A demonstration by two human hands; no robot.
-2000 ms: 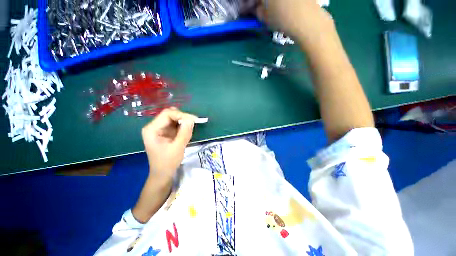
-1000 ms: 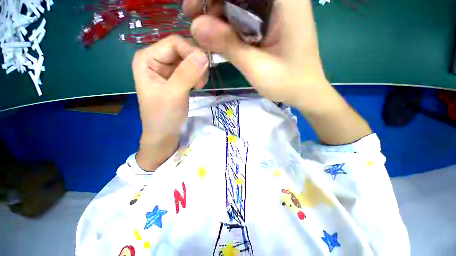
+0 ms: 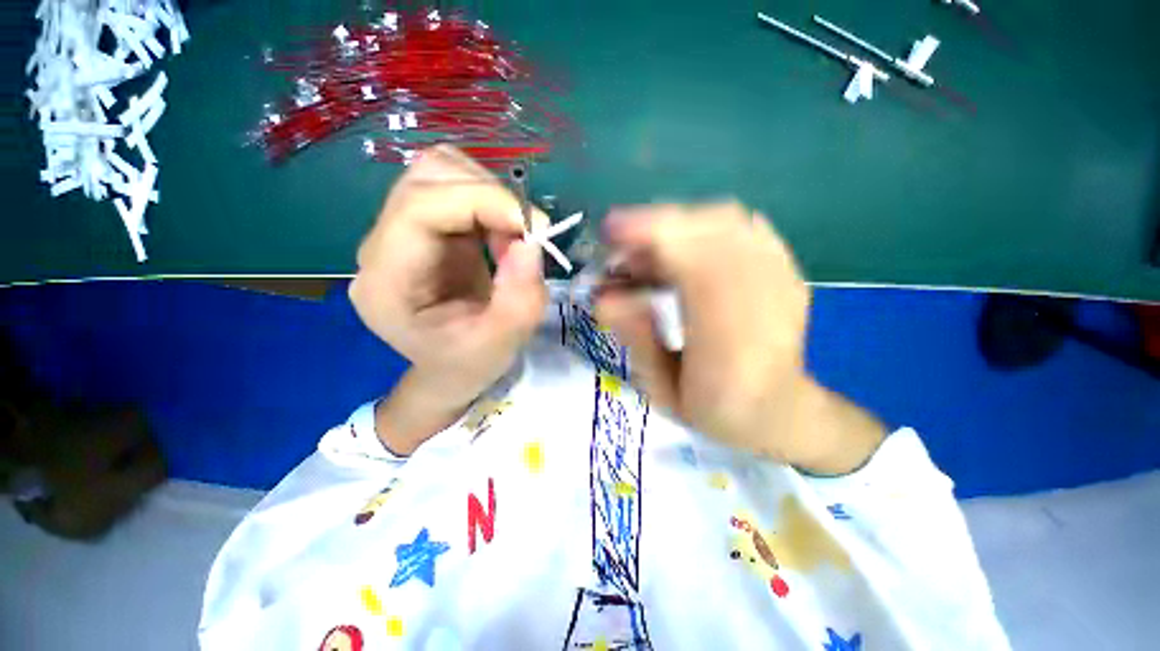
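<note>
My left hand (image 3: 452,274) pinches a small unit between thumb and index finger. The unit has a white strip piece (image 3: 555,237) crossed like an X and a thin metal piece (image 3: 519,191) sticking up with a round dark end. My right hand (image 3: 712,318) is blurred, just right of the unit, with fingers curled around something small, silvery and white that I cannot make out. A pile of red leads (image 3: 407,89) with tiny white ends lies on the green mat beyond my left hand.
A pile of white strips (image 3: 102,102) lies at the far left. Two joined units (image 3: 878,61), silver rods with white crosspieces, lie at the upper right of the green mat (image 3: 687,140). The mat's front edge runs behind both wrists. A blue area (image 3: 229,369) is below it.
My right hand came back from the trays to my left hand, then moved slightly right and down from it. The white strip in my left hand now shows as a crossed piece with metal.
</note>
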